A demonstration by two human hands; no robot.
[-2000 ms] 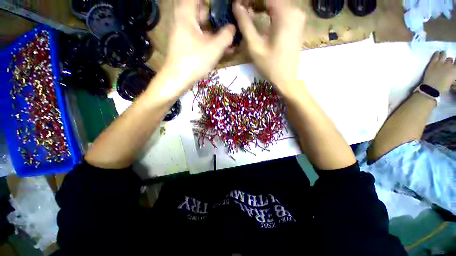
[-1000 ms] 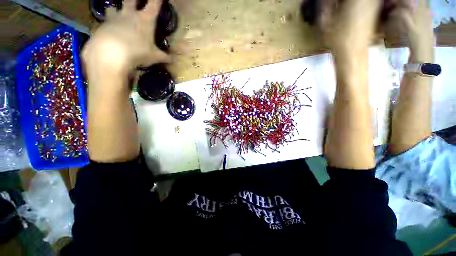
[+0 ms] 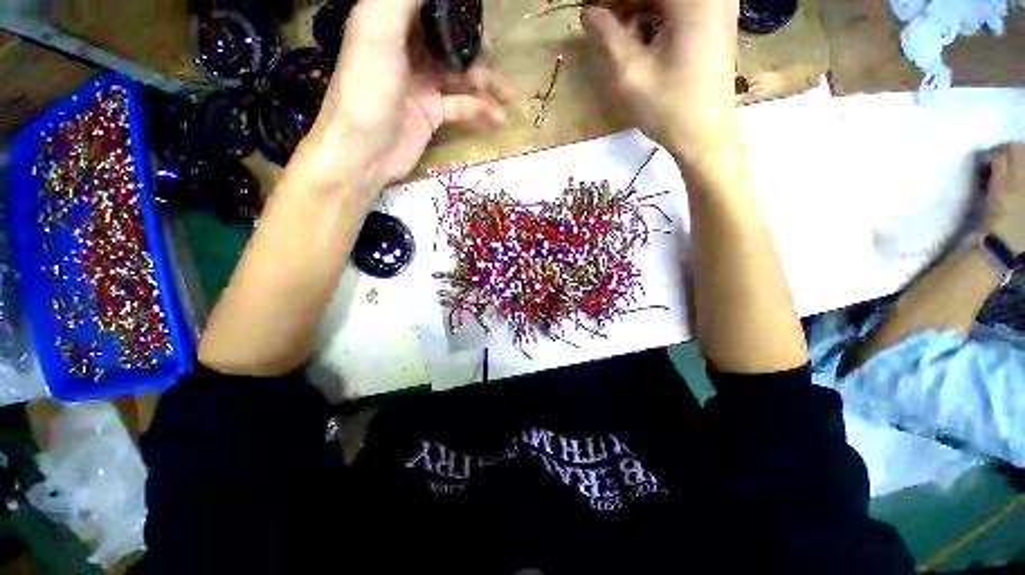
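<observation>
My left hand [image 3: 393,107] is at the top, left of centre, and holds a round black housing [image 3: 454,29] tilted on edge between thumb and fingers. My right hand [image 3: 674,79] is at the top, right of centre, fingers bent; a thin dark lead [image 3: 560,8] shows by its fingertips, and whether it is pinched I cannot tell. Another lead [image 3: 547,92] lies on the brown board [image 3: 584,112] between the hands. A tangled heap of red and dark contact leads [image 3: 551,264] lies on the white paper [image 3: 393,337] below the hands.
A blue tray [image 3: 76,388] with more leads is at far left. Black housings [image 3: 236,45] are piled upper left; one [image 3: 383,245] sits on the paper and another [image 3: 769,11] at the top right. A second person's arm [image 3: 933,303] is at right. Translucent pieces [image 3: 939,34] lie upper right.
Both hands have moved back toward the top middle from the two sides. My left hand now holds a housing. The second person's hand has moved down and to the right.
</observation>
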